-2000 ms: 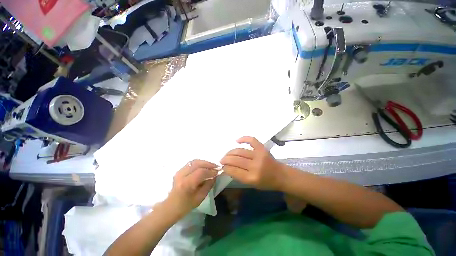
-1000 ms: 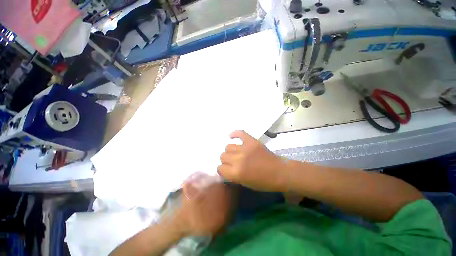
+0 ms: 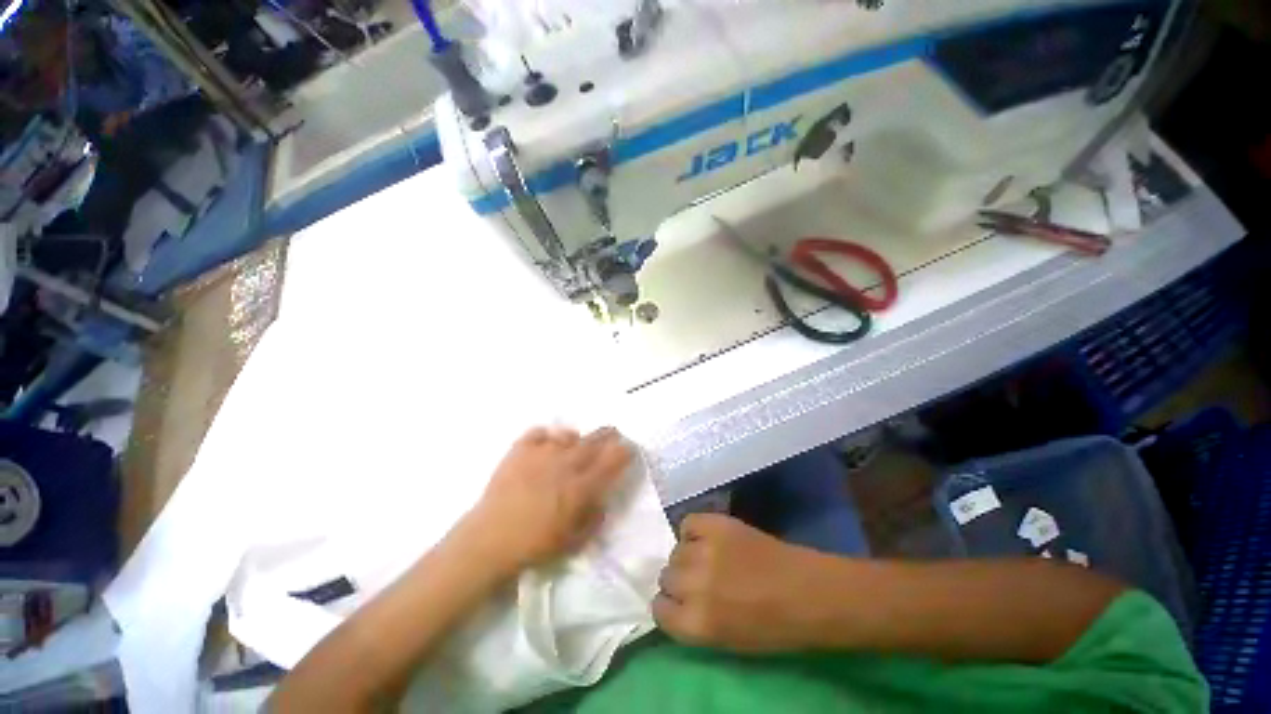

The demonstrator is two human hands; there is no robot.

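Observation:
White cloth [image 3: 376,349], overexposed, covers the table left of the needle and hangs over the front edge. My left hand [image 3: 560,491] lies on the cloth near the table's front edge, fingers slightly bent; whether it pinches the cloth is unclear. My right hand [image 3: 711,583] is closed on the cloth's right edge, just off the table's front edge. A small dark patch, perhaps a label [image 3: 324,590], shows on the cloth at lower left. The presser foot area [image 3: 608,310] of the white Jack machine [image 3: 753,140] stands beyond my hands; the cloth reaches it.
Scissors [image 3: 834,290] with red and black handles lie under the machine arm. A red-handled tool [image 3: 1045,230] lies farther right. A grey-blue bin [image 3: 1073,488] with white tags is at lower right, beside a blue basket [image 3: 1157,342]. Brown cardboard [image 3: 195,363] is at left.
The view has turned right, bringing the bin and red-handled tool into sight. My left hand has moved up onto the cloth. My right hand is now lower, at the cloth's right edge.

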